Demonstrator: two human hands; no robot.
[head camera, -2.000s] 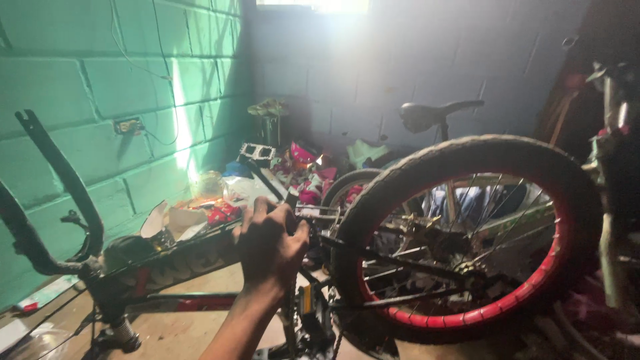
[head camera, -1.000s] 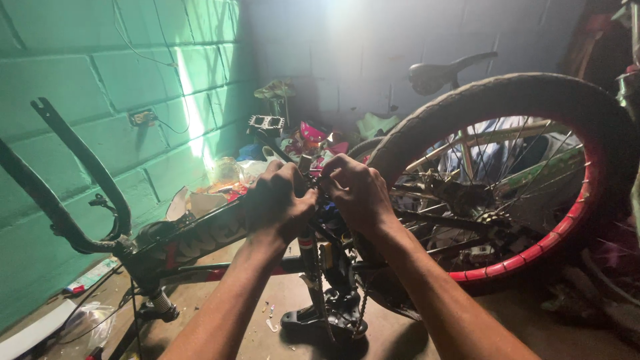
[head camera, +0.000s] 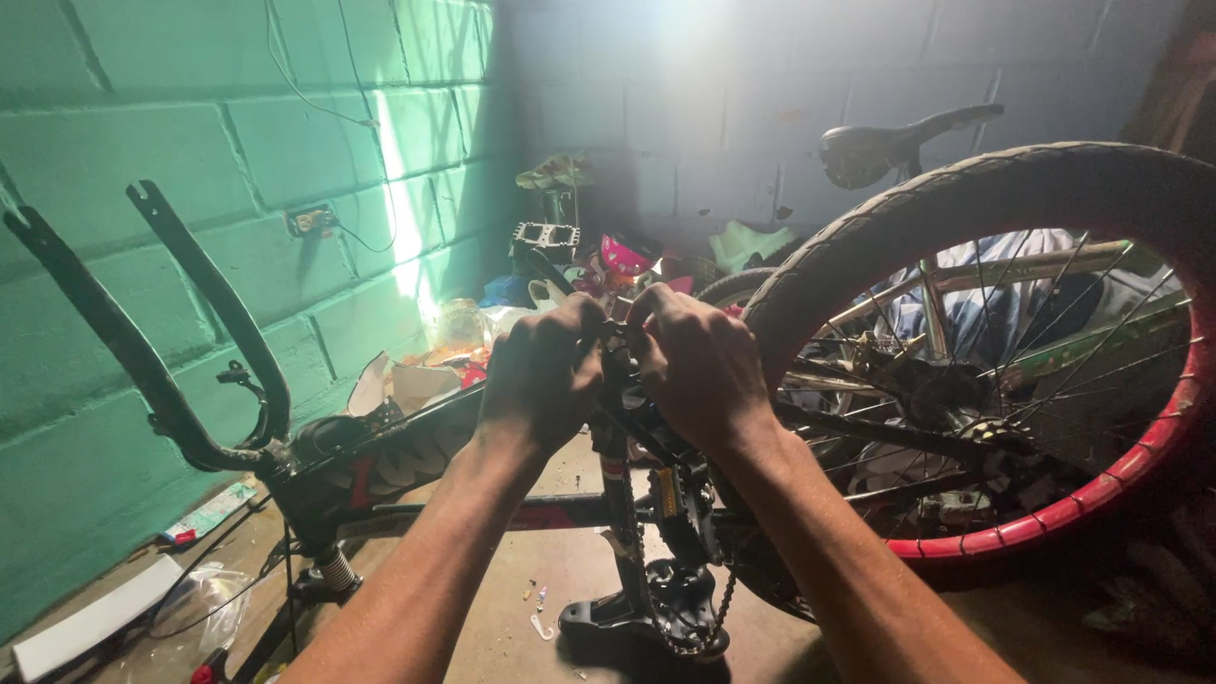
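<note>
A bicycle frame (head camera: 408, 461) lies upside down, its black fork (head camera: 104, 332) pointing up at the left and its red-rimmed rear wheel (head camera: 1092, 527) at the right. Around the bottom bracket area, my left hand (head camera: 546, 370) and my right hand (head camera: 703, 366) meet with bent fingers at a small metal part (head camera: 617, 318); what it is cannot be made out. Below them are a pedal (head camera: 668, 492) and a hanging chain (head camera: 727, 603). The black saddle (head camera: 603, 616) rests near the floor.
Behind stands another bicycle with a black saddle (head camera: 860, 152). A pink helmet (head camera: 629, 255) and mixed clutter lie in the corner. A wall outlet (head camera: 312, 221) with a cord is on the green block wall. A white strip (head camera: 100, 617) and clear plastic (head camera: 218, 603) lie at lower left.
Two seconds ago only one hand was in view at the frame; the other has since joined it. Over the last second both hands have stayed together at the same part of the frame.
</note>
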